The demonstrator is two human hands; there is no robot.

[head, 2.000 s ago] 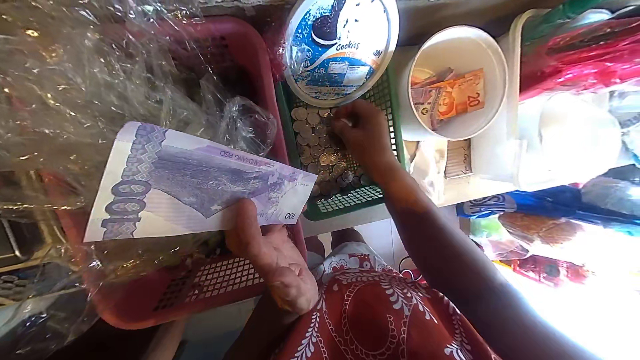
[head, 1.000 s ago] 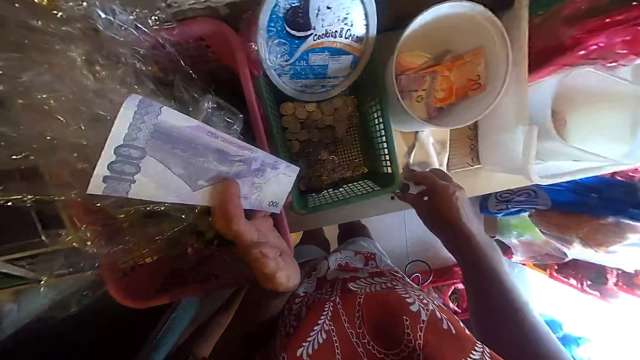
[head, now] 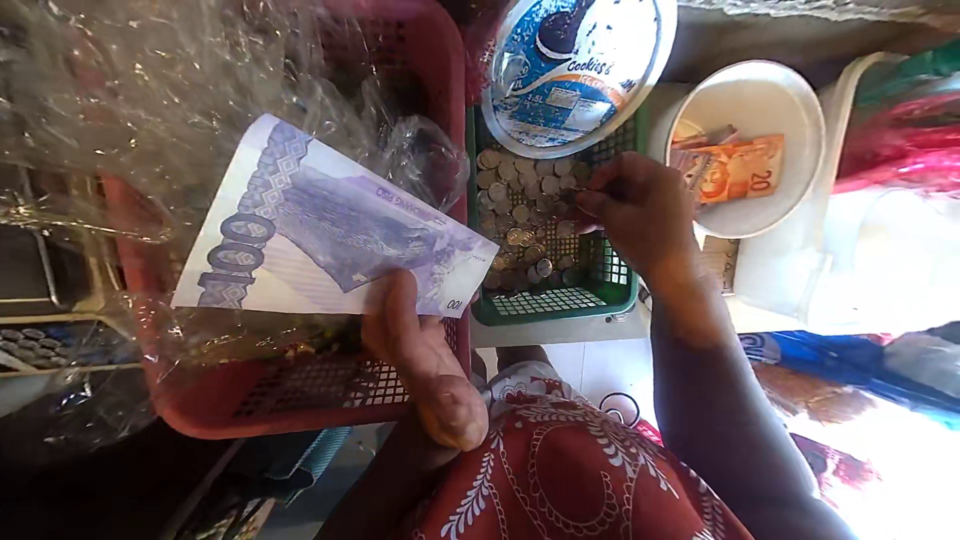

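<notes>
A purple 100-peso banknote (head: 345,225) is pinched in my left hand (head: 427,360), thumb on top, above a red plastic basket (head: 300,420). My right hand (head: 645,217) reaches over the right side of a green plastic basket (head: 559,311) with its fingertips bent together near the coins (head: 525,187); whether a coin is between them cannot be told. A round cookies-and-cream tub lid (head: 577,75) covers the back of the green basket. Right of my hand, a white round tub (head: 802,150) holds an orange 20-peso banknote (head: 750,169) and other folded notes.
Crumpled clear plastic wrap (head: 150,112) lies over the red basket at left. A white container (head: 832,247) stands right of the tub. Pink plastic (head: 900,150) and a blue package (head: 810,367) lie at far right. A coiled dark band (head: 619,407) shows lower down.
My right hand has moved from the green basket's front right corner back over its coins, where it also was two seconds ago. My left hand still holds the banknote.
</notes>
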